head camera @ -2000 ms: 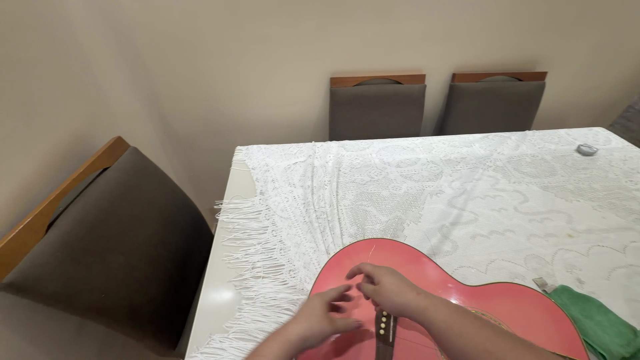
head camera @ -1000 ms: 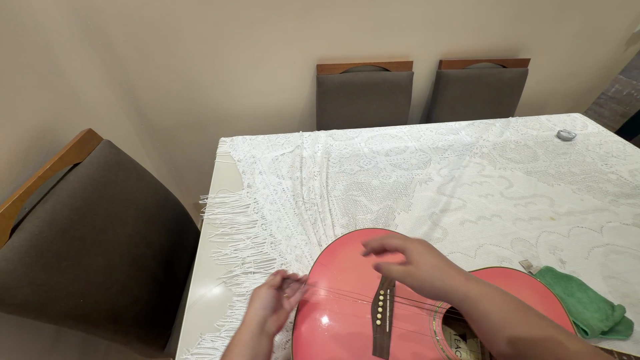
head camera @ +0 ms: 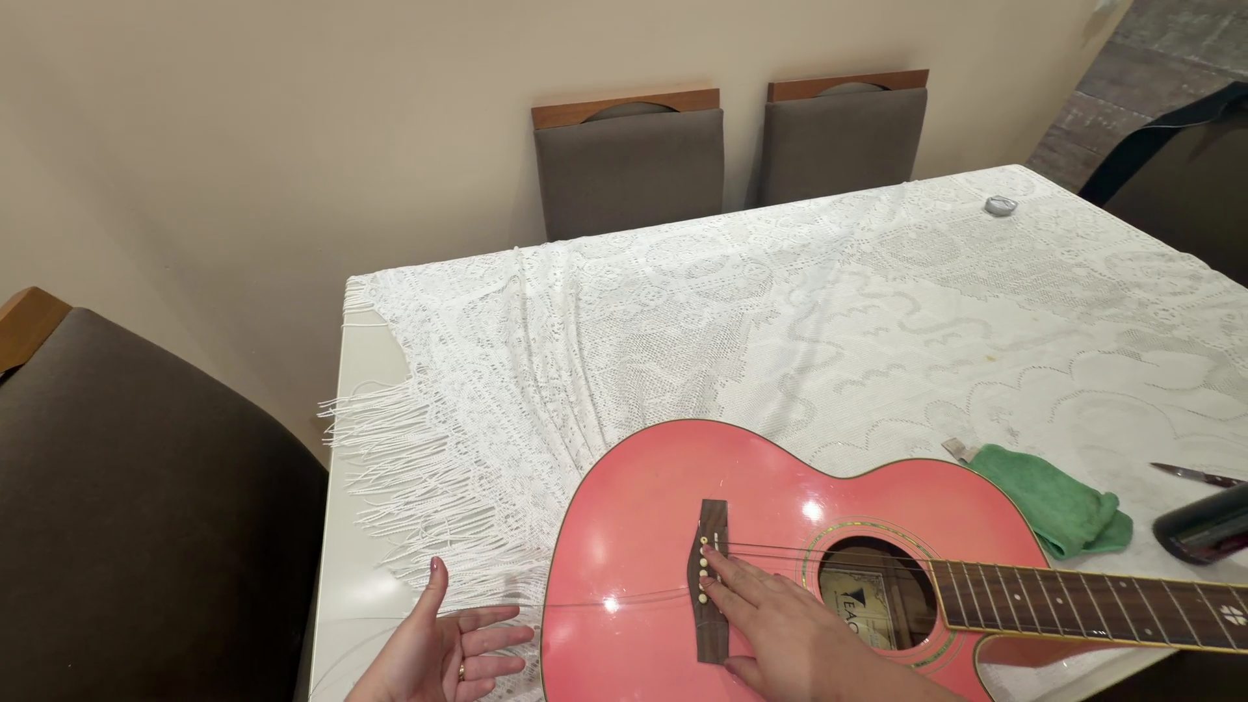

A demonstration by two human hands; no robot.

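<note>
A glossy pink acoustic guitar (head camera: 624,517) lies face up on the white lace tablecloth (head camera: 663,351), its neck (head camera: 1092,600) pointing right. My right hand (head camera: 780,624) rests over the strings, fingertips on the pale pins of the dark wooden bridge (head camera: 714,526). Beside the guitar's lower end, at the left, my left hand (head camera: 453,648) is spread palm up, with a ring on one finger and nothing seen in its grasp. A thin loose string (head camera: 570,604) runs from the bridge across the guitar's top toward that hand. More strings run from the bridge over the sound hole.
Right of the guitar lie a crumpled green cloth (head camera: 1058,497), a knife or similar pointed tool (head camera: 1194,475) and a dark cylindrical object (head camera: 1204,526). A small grey item (head camera: 1000,206) sits near the far corner. Upholstered chairs (head camera: 629,166) stand beyond the table, another chair (head camera: 146,487) at left.
My right hand has come down onto the bridge from above the guitar's top. My left hand, fingers bent near the guitar's edge a second ago, is now spread open. The view has shifted, showing more at right.
</note>
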